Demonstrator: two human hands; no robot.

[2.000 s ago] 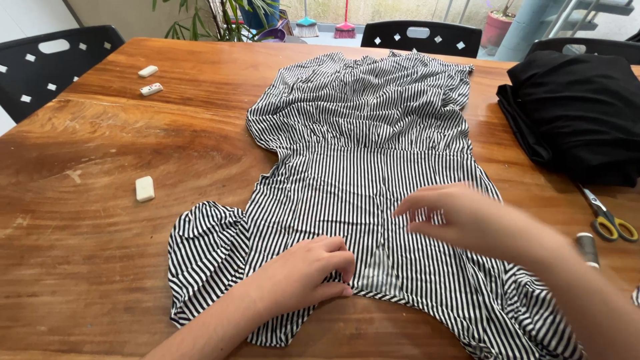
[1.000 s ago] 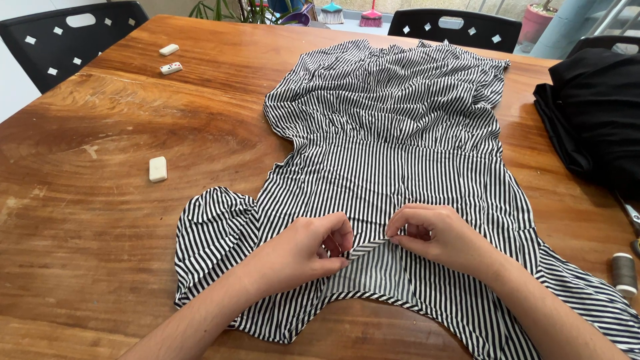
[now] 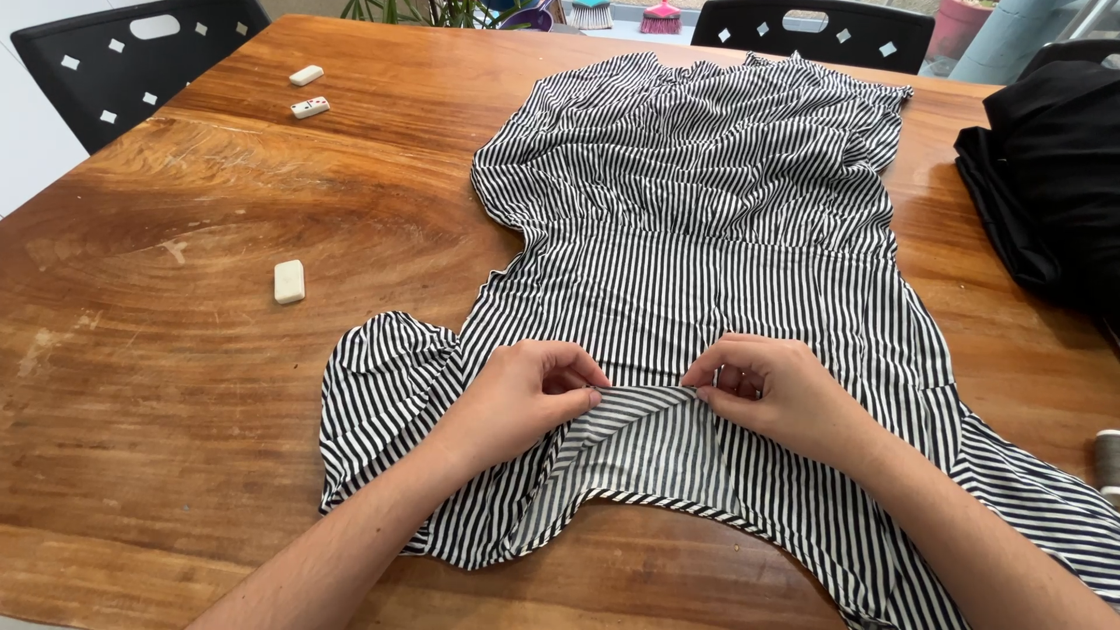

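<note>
A black-and-white striped garment point(image 3: 700, 289) lies spread on the wooden table, its gathered part at the far side and a puffed sleeve at the left. My left hand point(image 3: 534, 394) pinches the garment's folded neckline edge between thumb and fingers. A short way to the right, my right hand point(image 3: 770, 394) pinches the same edge. Between both hands the edge runs nearly straight, with a turned-over strip beneath it. Below this the paler inner side of the cloth shows, down to the curved bound edge nearest me.
On the wooden table point(image 3: 175, 350) lie a white domino point(image 3: 289, 282) at the left and two more, a domino point(image 3: 306, 75) and a domino with dots point(image 3: 310, 108), farther back. Black cloth point(image 3: 1050, 175) is heaped at right, above a thread spool point(image 3: 1109, 464). Black chairs point(image 3: 809, 35) stand around.
My right hand has come down from above the cloth onto the neckline edge. Both hands now hold that edge raised and drawn straight, where two seconds ago it lay lower. The view has shifted somewhat.
</note>
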